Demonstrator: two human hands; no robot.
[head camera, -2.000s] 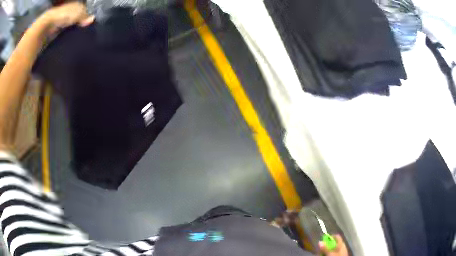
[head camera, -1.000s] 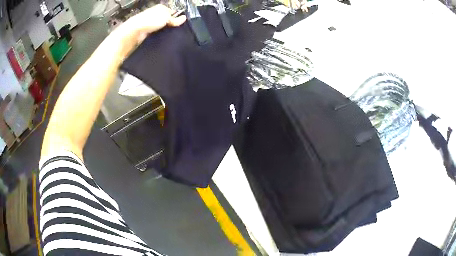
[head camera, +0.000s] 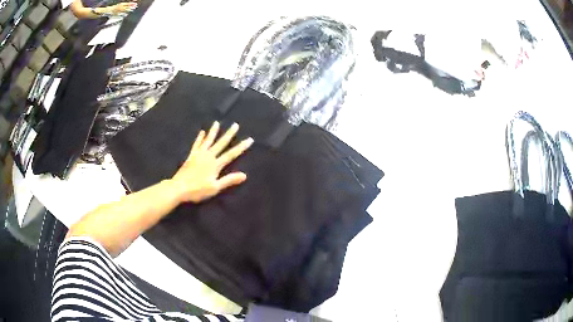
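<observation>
A stack of black tote bags (head camera: 270, 201) lies on the white-covered table in front of me, its several edges showing at the right. Its handles in clear plastic wrap (head camera: 308, 63) fan out at the top. Dark handle tabs (head camera: 274, 129) join them to the top bag. My left hand (head camera: 210, 166) lies on the upper part of the top bag with its fingers spread, holding nothing. My right hand is not in view.
Another black tote bag (head camera: 512, 251) with wrapped handles lies at the right. Black straps (head camera: 421, 63) lie at the back of the table. More black bags (head camera: 72, 113) with wrapped handles lie at the far left. Another person's hand (head camera: 116, 9) shows at the top left.
The view has swung from the floor to the table. My left hand has let go of the bag it held up, and now rests flat on the stack.
</observation>
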